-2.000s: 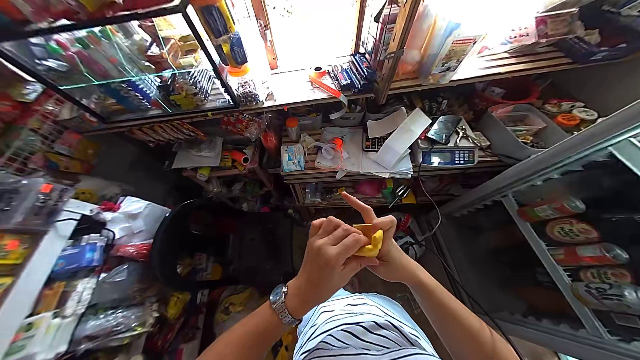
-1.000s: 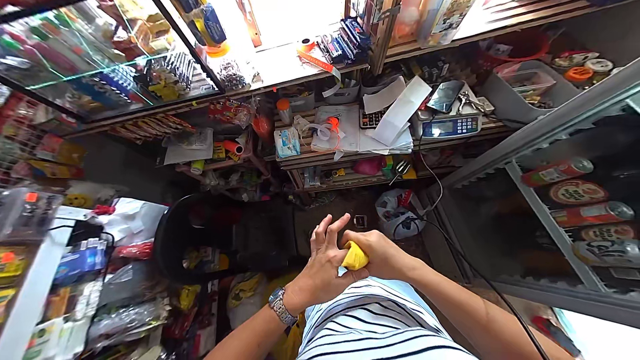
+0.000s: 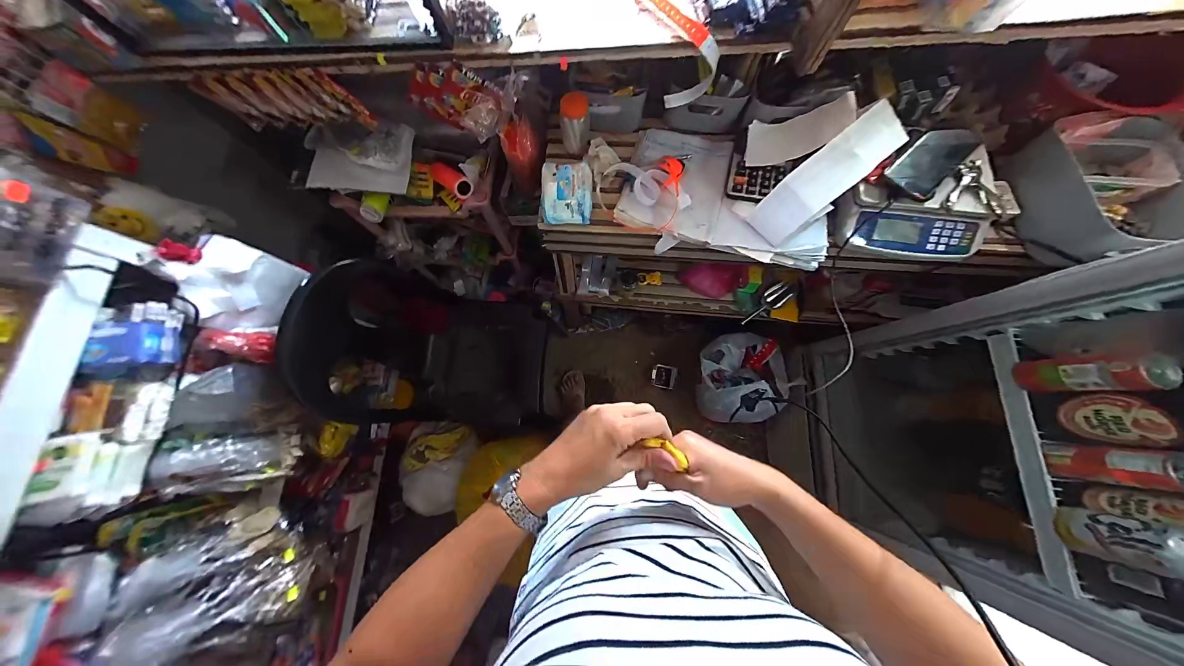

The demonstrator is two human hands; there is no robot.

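Note:
A small yellow item (image 3: 668, 453), perhaps folded cloth or plastic, is pinched between my two hands in front of the striped shirt. My left hand (image 3: 606, 442), with a metal wristwatch (image 3: 515, 502) at its wrist, closes on the item's left end. On the other side my right hand (image 3: 712, 469) grips it with curled fingers. Most of the item is hidden inside the fingers, so its exact kind cannot be told.
Ahead stands a wooden shelf with papers (image 3: 684, 153), a calculator (image 3: 760, 176) and a digital scale (image 3: 916, 231). A white plastic bag (image 3: 740, 377) sits on the floor, a black chair (image 3: 486, 361) to the left, a drinks fridge (image 3: 1027, 462) to the right. A black cable (image 3: 879, 481) hangs near my right arm.
My left hand's fingers, spread a second ago, are now curled onto the yellow item. Less of the item shows between the hands.

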